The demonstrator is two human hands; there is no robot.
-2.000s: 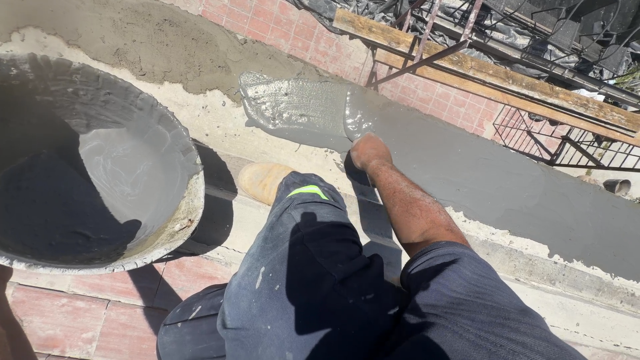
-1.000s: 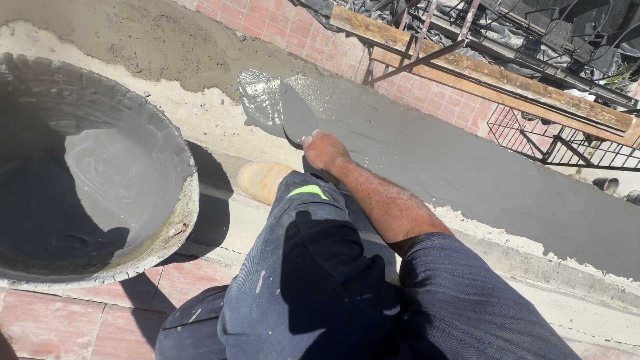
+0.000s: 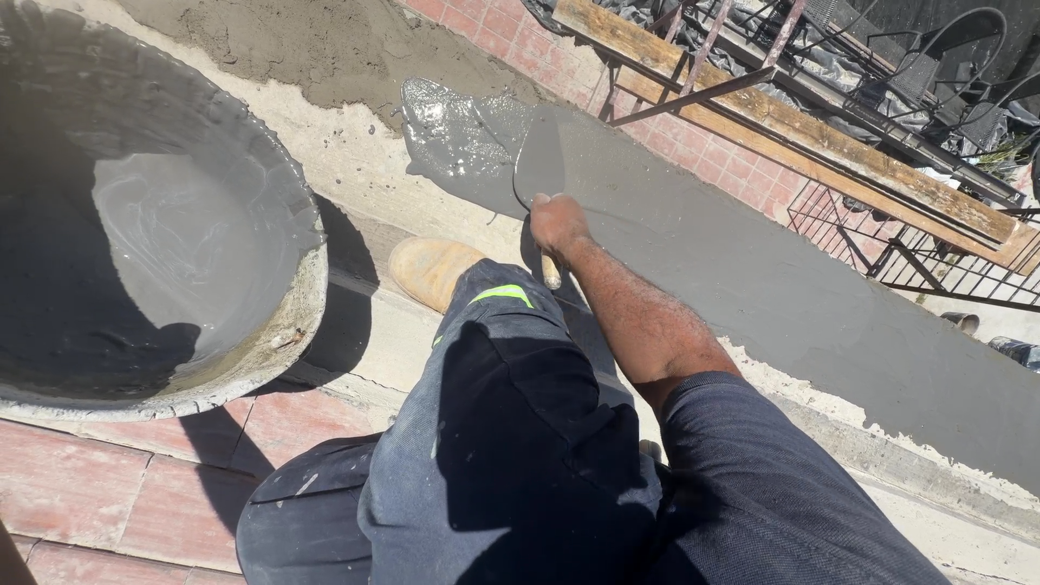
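Note:
My right hand (image 3: 559, 224) is closed around the wooden handle of a mason's trowel (image 3: 540, 162). The rounded blade lies on wet grey cement slurry (image 3: 463, 142) along the top of a ledge. Right of the blade runs a smoother grey coated strip (image 3: 731, 268); up and to the left is a rougher, browner mortar surface (image 3: 325, 49). A large round tub (image 3: 305, 305) at the left holds more grey slurry (image 3: 179, 236), partly in shadow. My left hand is not in view.
My tan boot (image 3: 431, 268) rests beside the bare ledge edge, near the tub. Beyond the strip are wooden planks (image 3: 780, 122) on a rusty metal frame (image 3: 707, 91), a wire rack (image 3: 845, 236) and stacked metal chairs (image 3: 934, 65). Red tiles (image 3: 73, 487) lie at lower left.
My right hand with the trowel moved left along the strip at first, then slightly back to the right. The wet slurry patch has changed shape around the blade.

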